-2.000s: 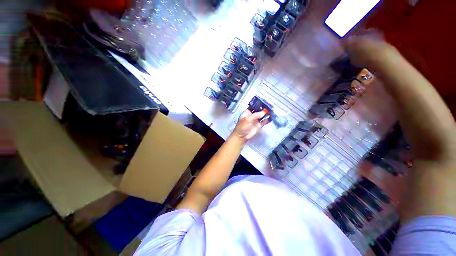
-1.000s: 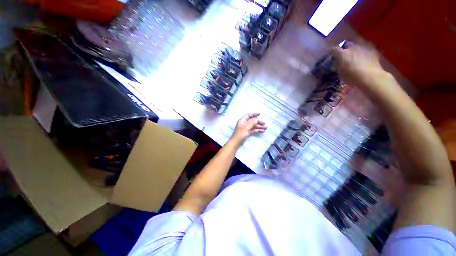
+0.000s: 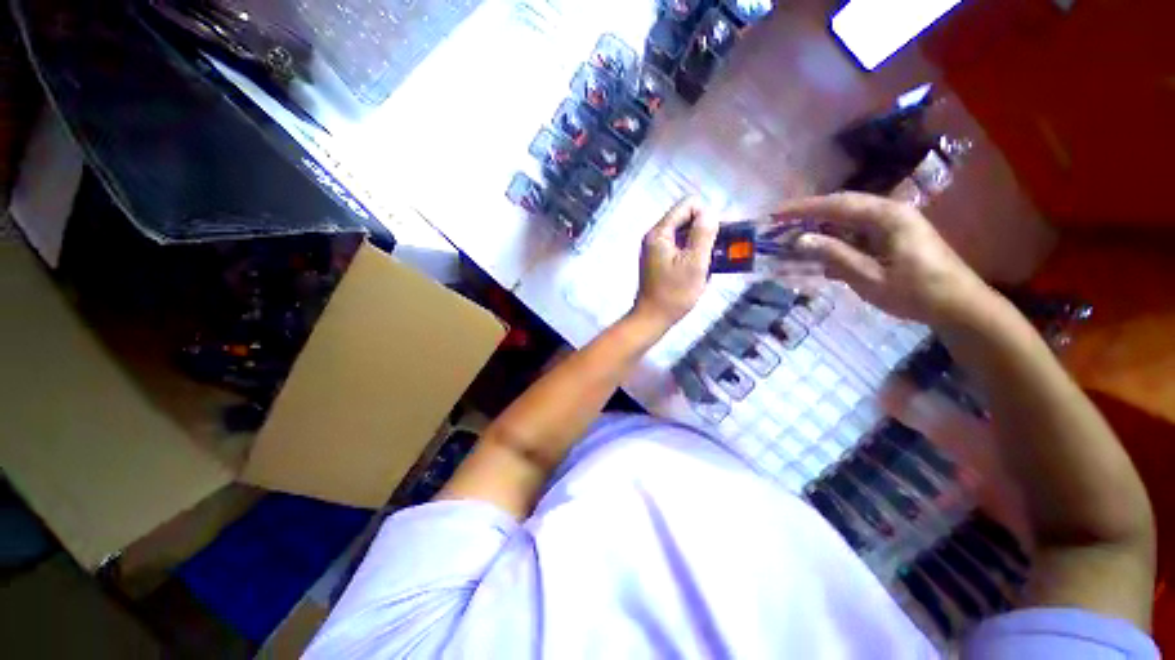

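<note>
My left hand (image 3: pixel 678 264) and my right hand (image 3: pixel 889 252) meet over the table. Between them is a small dark packaged item (image 3: pixel 735 248) with an orange mark and clear plastic. My left fingers grip its left end. My right fingers are around its right part, thumb and fingers partly apart. Below the hands, a clear compartment tray (image 3: pixel 789 410) lies on the table with a row of dark items (image 3: pixel 741 346) standing in it. Another row of packed items (image 3: pixel 586 135) stands up and to the left.
A large open carton (image 3: pixel 380 374) of dark items stands at left, with a black shiny cover (image 3: pixel 193 142) beside it. A blue bin (image 3: pixel 277 567) is below. A white card or phone (image 3: pixel 889 26) lies at the far side. Dark items (image 3: pixel 883 477) lie in rows at lower right.
My right hand has come down and left from the far side to my left hand. My left hand, empty one second ago, has moved slightly up and now grips an item. The view has shifted a little.
</note>
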